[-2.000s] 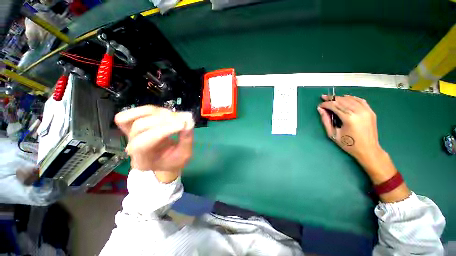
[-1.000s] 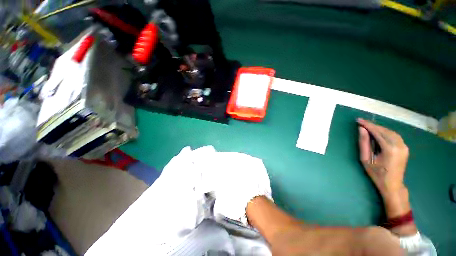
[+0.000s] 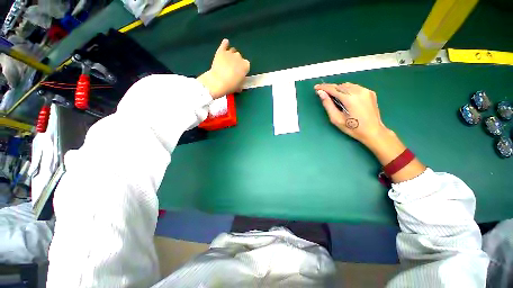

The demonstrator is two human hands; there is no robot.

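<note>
My right hand (image 3: 357, 111) rests on the green mat and holds dark, thin tweezers (image 3: 338, 103) like a pen. Their tip points toward the white edge strip. The white label sheet (image 3: 286, 108) lies flat to the left of that hand, with its top end at the strip. My left hand (image 3: 228, 70) is curled at the upper left end of the strip, over the far part of the red tray (image 3: 225, 120). Its palm side is hidden, so I cannot tell whether it holds anything. My left sleeve covers part of the tray and the black fixture.
The white edge strip (image 3: 349, 68) crosses the green bench to a yellow post (image 3: 444, 28). Several round modules (image 3: 494, 125) stand at the right. Red clamp handles (image 3: 82, 91) and a pale instrument box (image 3: 48, 160) are at the left. Part of a person in white shows at the lower right.
My left arm has swung from near my body out over the bench, to the red tray and strip. My right hand still holds the tweezers. The view has shifted, bringing the modules in.
</note>
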